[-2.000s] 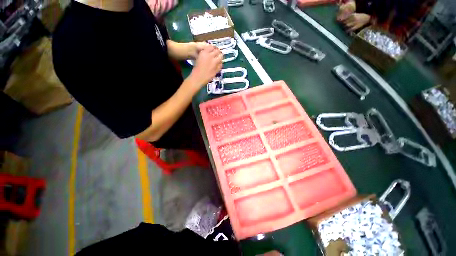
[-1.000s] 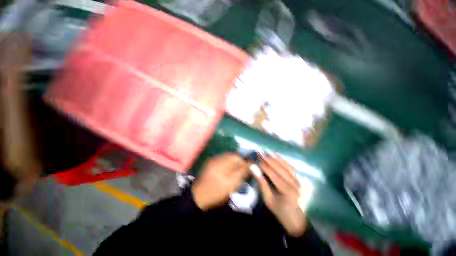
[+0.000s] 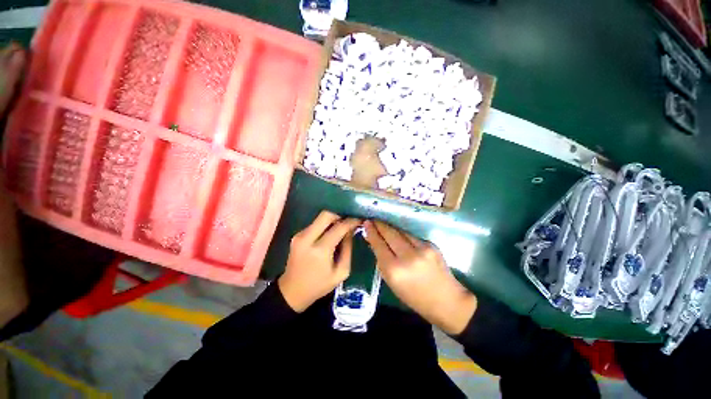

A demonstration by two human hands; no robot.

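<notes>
A clear loop-shaped plastic frame [image 3: 355, 302] hangs just over the bench's near edge, its wide end with blue print towards me. My left hand [image 3: 318, 259] and my right hand [image 3: 413, 273] meet at its far end, fingertips nearly touching. A small white piece [image 3: 362, 231] shows between the fingertips; how it sits on the frame is hidden by the fingers. Both hands appear to grip the frame's far end.
A carton [image 3: 481, 117] heaped with white pieces stands beyond my hands. A salmon-red compartment tray [image 3: 222, 148] lies left. A pile of frames [image 3: 624, 253] lies right. A pale edge strip [image 3: 538, 139] crosses behind. Another person's arm [image 3: 9, 265] shows at the left edge.
The view has swung right and down from the neighbouring worker to my own hands and sharpened. The carton and tray now appear nearer. My fingertips remain together, and the frame shows clearly below them.
</notes>
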